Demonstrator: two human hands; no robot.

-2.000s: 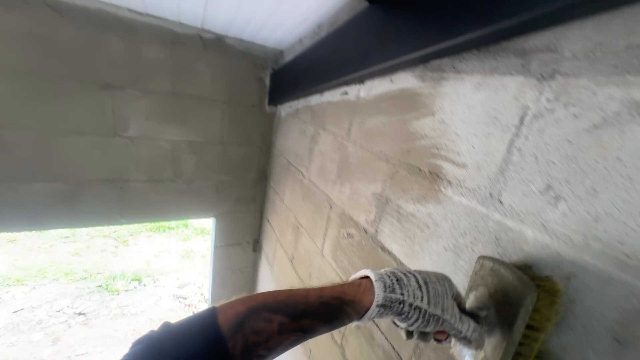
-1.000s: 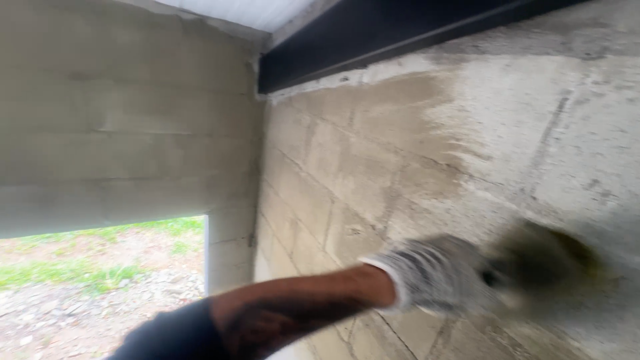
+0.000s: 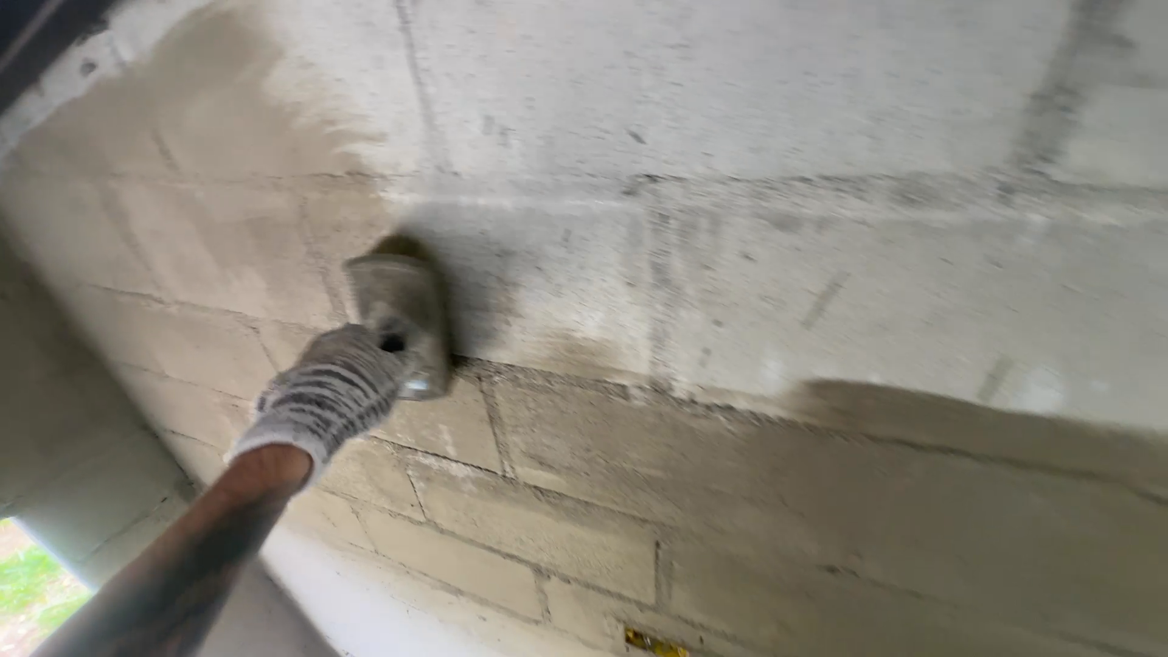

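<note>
My left hand (image 3: pixel 330 388), in a grey and white striped knit glove, is closed around a masonry block brush (image 3: pixel 401 315). The brush's worn, greyish back faces me, and its blurred bristles are against the concrete block wall (image 3: pixel 575 447). Around the brush, a pale, whitish upper area of the wall (image 3: pixel 776 274) meets darker, tan, damp-looking blocks at the left and below. A brown, wet-looking band (image 3: pixel 912 411) runs along the lower edge of the pale area at the right. My right hand is out of view.
A dark beam (image 3: pixel 36 41) crosses the top left corner. An adjoining wall (image 3: pixel 73 438) stands at the left, with an opening onto grass (image 3: pixel 32 579) at the lower left. A yellow box or fitting (image 3: pixel 655 642) sits in the wall at the bottom.
The view has swung right along the wall. My left hand keeps hold of the brush, which has moved over the wall and now lies near the edge of the tan patch.
</note>
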